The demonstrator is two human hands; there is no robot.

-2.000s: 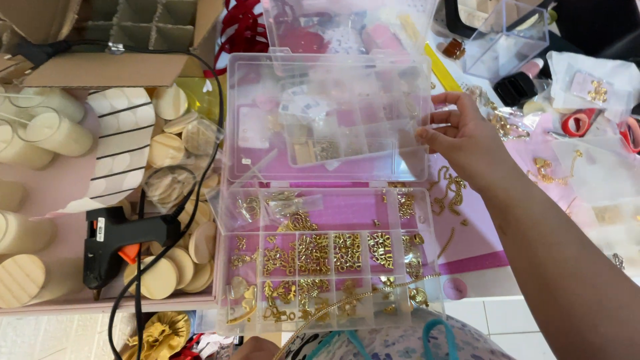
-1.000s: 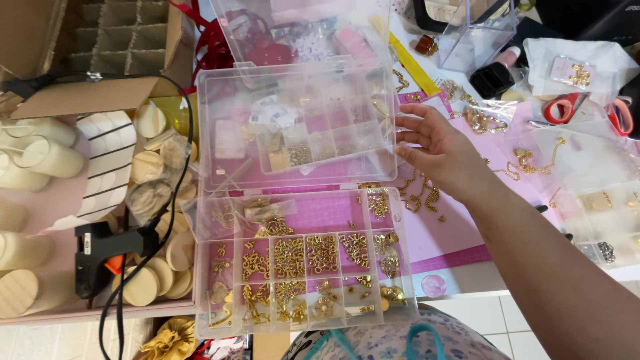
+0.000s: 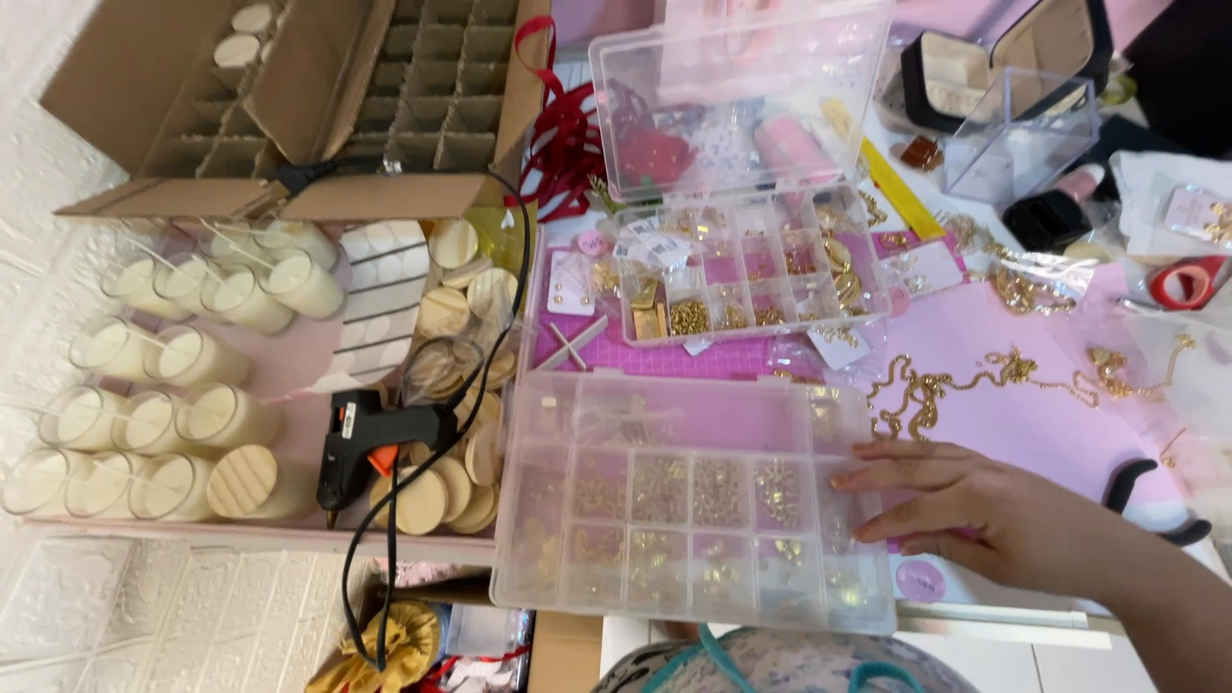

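A clear plastic compartment box (image 3: 693,500) of gold-coloured charms lies at the table's front edge, its lid down over it. My right hand (image 3: 924,510) rests with its fingers spread on the right side of that lid and grips nothing. My left hand does not show. Behind, a second compartment box (image 3: 756,260) stands open, holding gold beads, charms and small gold bars, its clear lid (image 3: 736,106) raised. Gold chains (image 3: 929,390) lie on the pink surface above my right hand.
Left, a pink tray holds candles in glasses (image 3: 197,356), wooden lids (image 3: 414,496) and a black glue gun (image 3: 371,438) with its cord. A divided cardboard box (image 3: 433,87) stands behind. At right are a jewellery case (image 3: 953,77), red-handled scissors (image 3: 1189,281) and black-handled pliers (image 3: 1126,481).
The near box's lid, upright under my right hand earlier, is now down over the compartments. My right hand has come down toward the table's front edge. The rear box is now in plain sight.
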